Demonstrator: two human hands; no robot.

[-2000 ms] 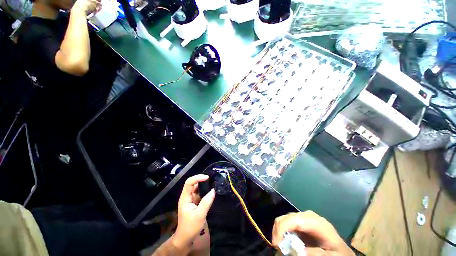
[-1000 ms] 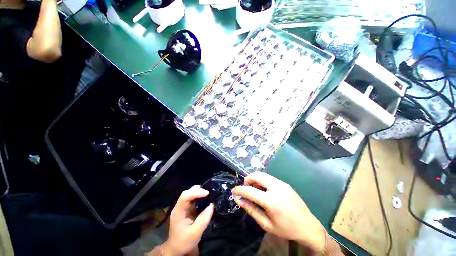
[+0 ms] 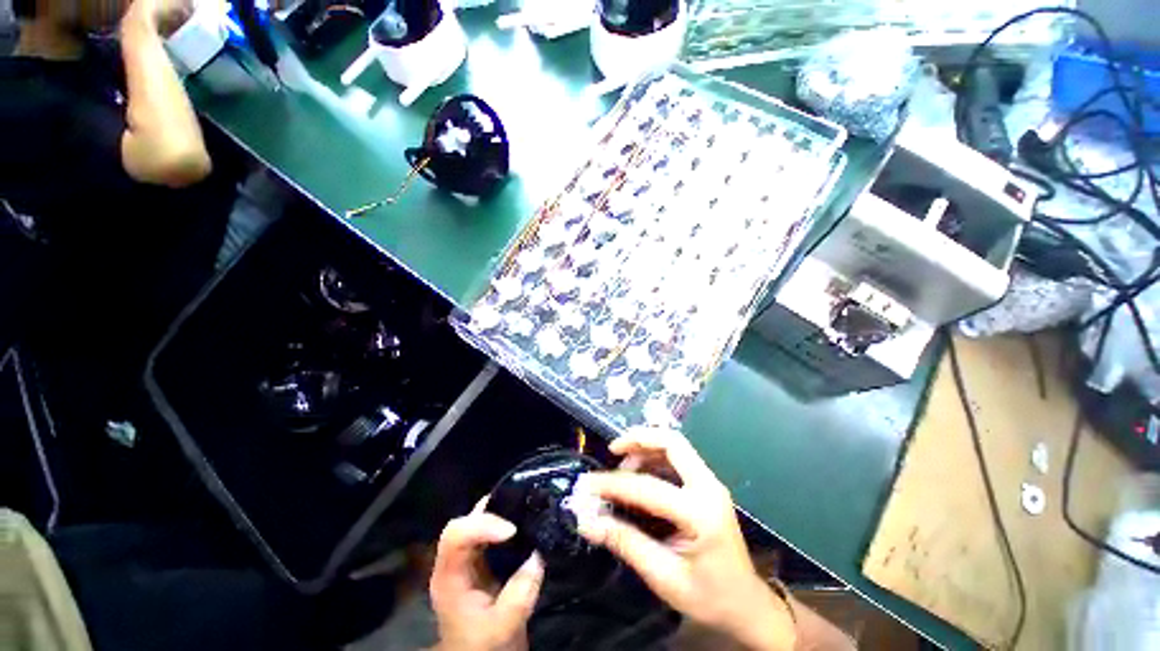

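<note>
A glossy black camera housing (image 3: 550, 490) is held over the lap, below the bench edge. My left hand (image 3: 486, 579) grips its left side with thumb and fingers. My right hand (image 3: 681, 528) is at its right side, the fingertips on a small silver-white motor (image 3: 585, 499) at the housing's open face. The fingers partly hide the motor. A short bit of yellow-orange wire (image 3: 583, 440) shows above the housing.
A clear blister tray (image 3: 821, 127) of silver motors lies on the green bench, with a screw feeder (image 3: 935, 274) to its right. A black camera head (image 3: 466, 145) and white bases (image 3: 420, 57) stand behind. A black bin (image 3: 242, 509) is at left; a co-worker's arm (image 3: 163, 121) is upper left.
My right hand has come from the lower right to the housing, bringing the white motor onto its face. My left hand still holds the housing. The view has shifted slightly.
</note>
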